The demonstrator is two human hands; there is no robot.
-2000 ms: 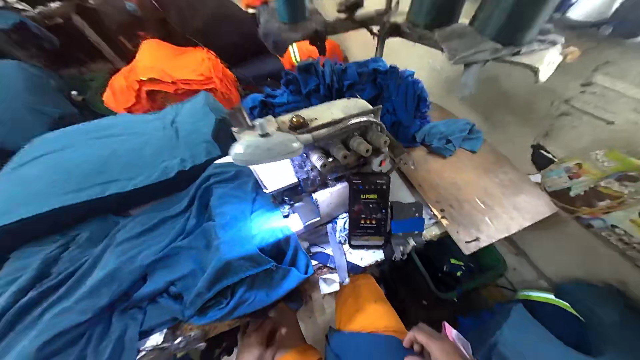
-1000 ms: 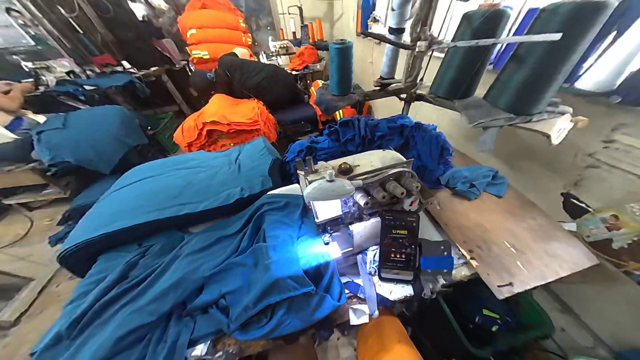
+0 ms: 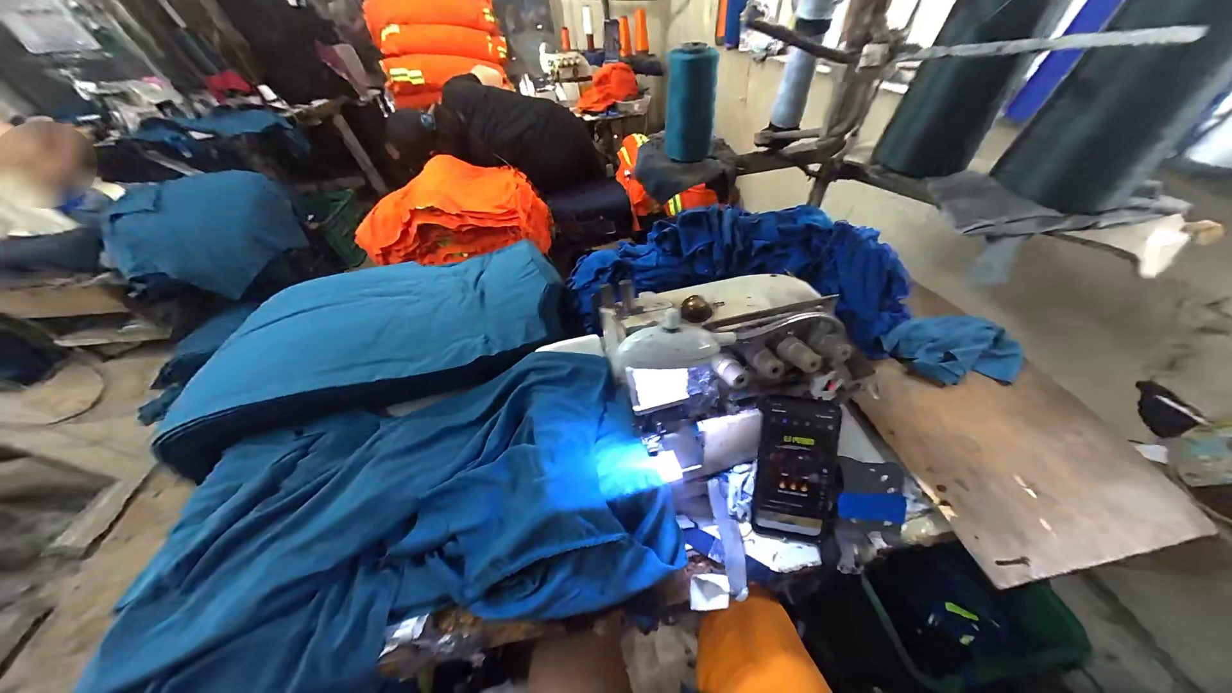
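Observation:
Neither of my hands shows; a blurred brown shape at the bottom edge cannot be told for certain. An industrial overlock sewing machine [image 3: 741, 298] stands before me, its lamp lit over the needle area. Loose teal fabric [image 3: 462, 481] spreads left of it, one edge by the lit area. Behind that fabric lies a thick folded teal stack [image 3: 375, 327]. A smartphone [image 3: 796, 467] with a lit screen stands against the machine's front. Blue gathered fabric [image 3: 760, 245] is heaped behind the machine. Orange cloth [image 3: 756, 645] shows below the table's front edge.
A wooden board [image 3: 1039, 472] extends right, with a small blue cloth [image 3: 953, 348] on it. Below it is a green crate [image 3: 1068, 635]. Large thread cones [image 3: 962, 87] stand on a rack at upper right. Orange fabric [image 3: 457, 212] is piled behind. A person [image 3: 48, 183] is at far left.
My view has tilted up and shifted left. Two seconds ago both my hands were at the lower edge; now they are out of sight. The teal fabric and the phone remain by the machine.

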